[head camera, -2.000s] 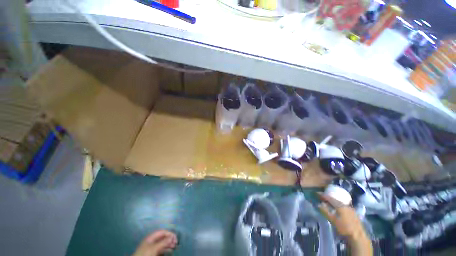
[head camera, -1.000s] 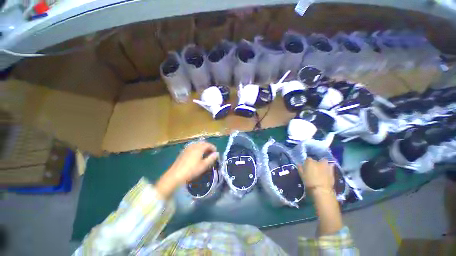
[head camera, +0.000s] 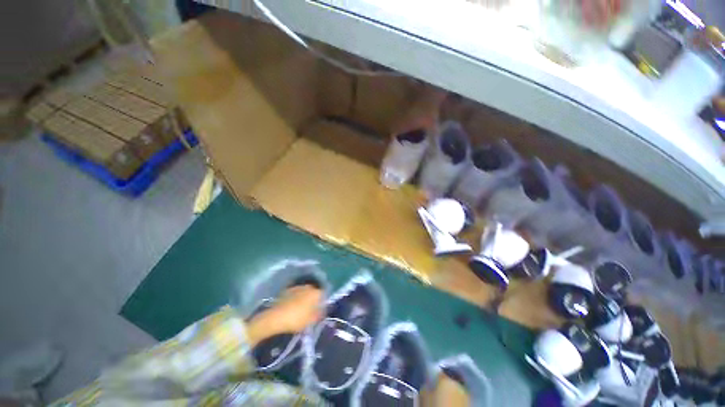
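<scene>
Several bagged cameras (head camera: 340, 350) stand in a row on the green mat (head camera: 191, 274), in clear bags with black bases facing up. My left hand (head camera: 290, 314) is closed at the open top of the leftmost bagged camera (head camera: 278, 350), fingers over its near rim; blur hides the fingertips. My right hand (head camera: 450, 394) is cut off by the bottom edge, beside the rightmost bag (head camera: 475, 380); its fingers are not clear. Another bagged camera (head camera: 391, 374) stands between my hands.
Bare white-and-black cameras (head camera: 509, 246) lie on the cardboard sheet (head camera: 342, 187) and to the right. Bagged cameras (head camera: 453, 155) stand in a row behind, under the white shelf (head camera: 477, 87). A blue pallet (head camera: 131, 181) with stacked cartons is on the floor at left. A purple cloth (head camera: 547, 397) shows low down.
The view has tilted and swung left. Two seconds ago my left hand was empty over the mat; since one second ago it has stayed at the leftmost bag. My right hand is now mostly out of frame.
</scene>
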